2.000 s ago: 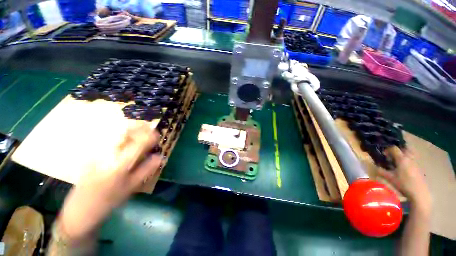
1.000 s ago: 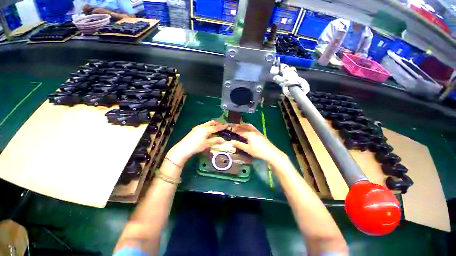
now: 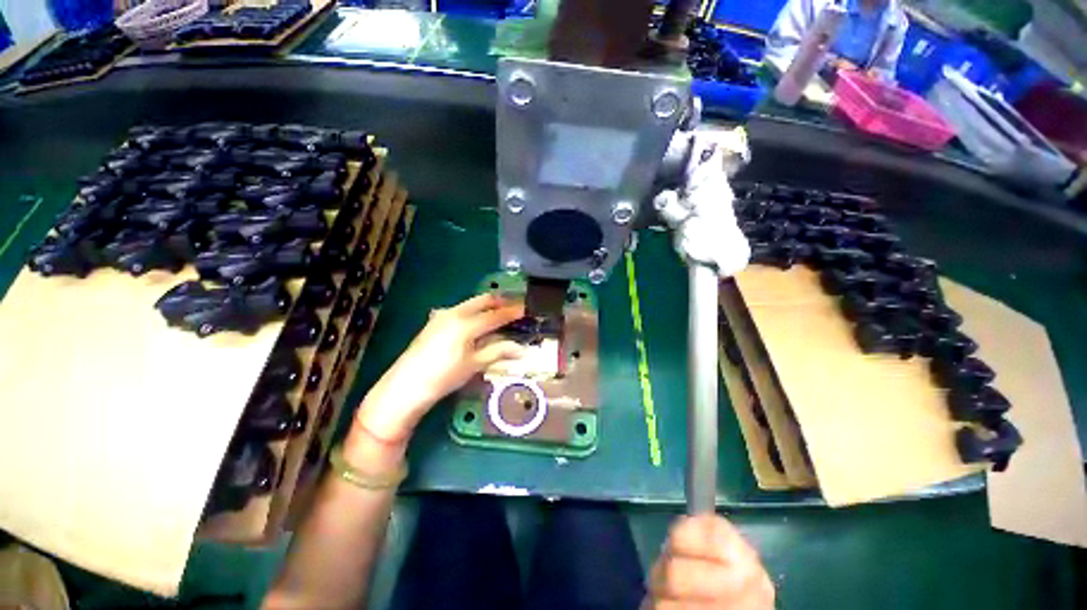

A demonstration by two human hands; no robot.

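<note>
The arbor press [image 3: 584,167] stands in the middle, its ram [image 3: 546,300] down close over the cream fixture [image 3: 539,358]. A black moulded part [image 3: 536,329] sits at the fixture, mostly hidden by fingers and ram. My left hand [image 3: 459,352] reaches in from the left, its fingers on the part. My right hand [image 3: 712,565] is closed round the lower end of the grey press lever [image 3: 703,393]; the red knob is hidden in it. The green press base [image 3: 525,446] has a white ring [image 3: 517,406] at its front.
A stack of black parts on cardboard [image 3: 119,393] stands left of the press, another stack [image 3: 834,417] at right. A loose cardboard sheet [image 3: 1037,441] lies far right. White wrapping [image 3: 712,203] is at the lever pivot. Behind are a pink basket [image 3: 894,110] and a person [image 3: 840,36].
My right hand has left the fixture and taken the lever end. The lever has swung down and inward, and the ram is lower. My left hand stays at the fixture. The view has shifted closer.
</note>
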